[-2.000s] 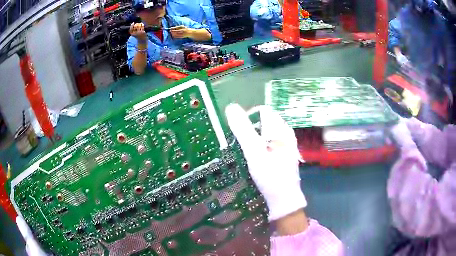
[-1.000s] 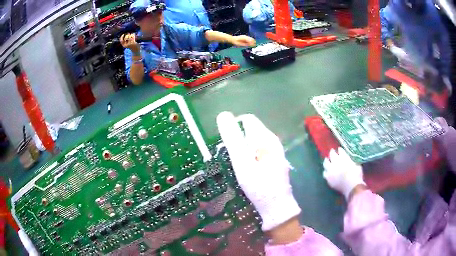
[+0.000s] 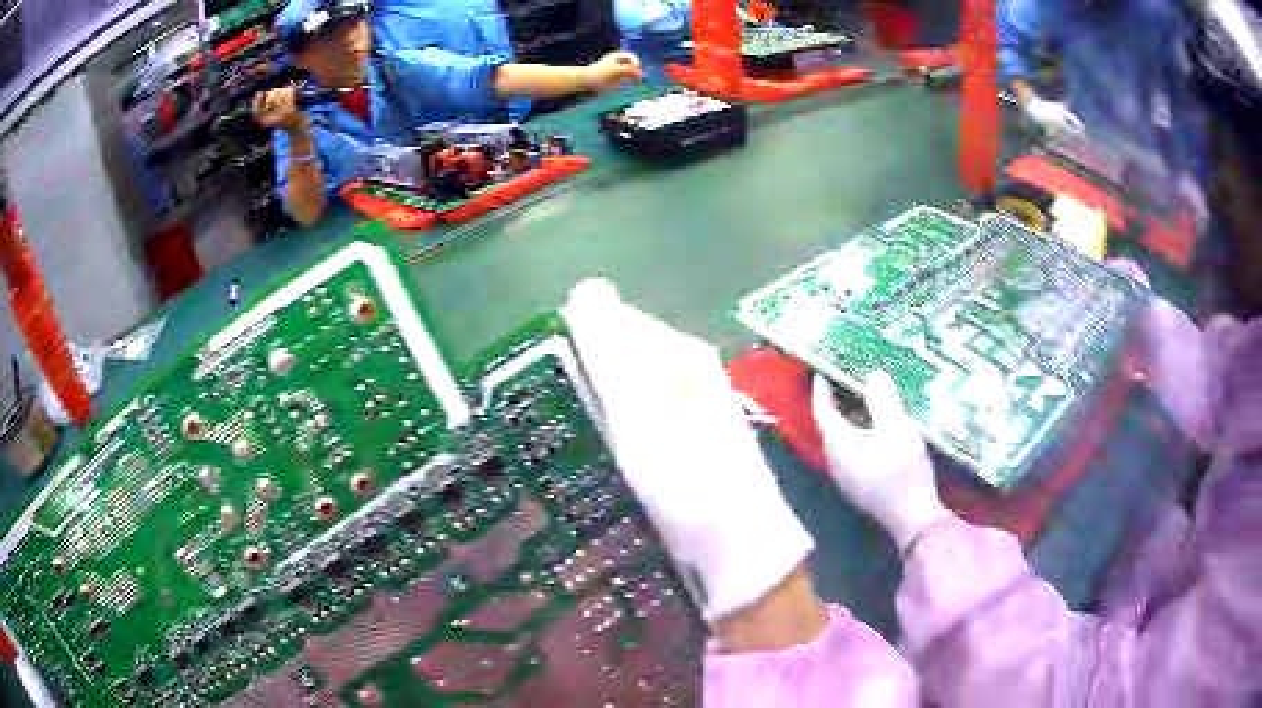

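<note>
A large green circuit board (image 3: 318, 512) fills the lower left, tilted, its solder side with silvery pads and white borders facing me. My right hand (image 3: 685, 450), in a white knit glove with a pink sleeve, holds the board's right edge; part of its grip is hidden. My left hand (image 3: 31, 683) shows only as a thin white sliver of glove at the board's lower left edge, cut off by the picture's rim. The board's component side is hidden.
At right, another person's gloved hand (image 3: 880, 463) holds a second board (image 3: 955, 332) tilted over a red pad (image 3: 778, 398). Across the green mat are a board on a red pad (image 3: 519, 187), a black bin (image 3: 674, 138), red posts (image 3: 979, 97) and a person in blue.
The view has shifted right, so my board sits further left and my left hand is nearly out of view. The neighbour's second board, earlier level on its pad, is now lifted and tilted.
</note>
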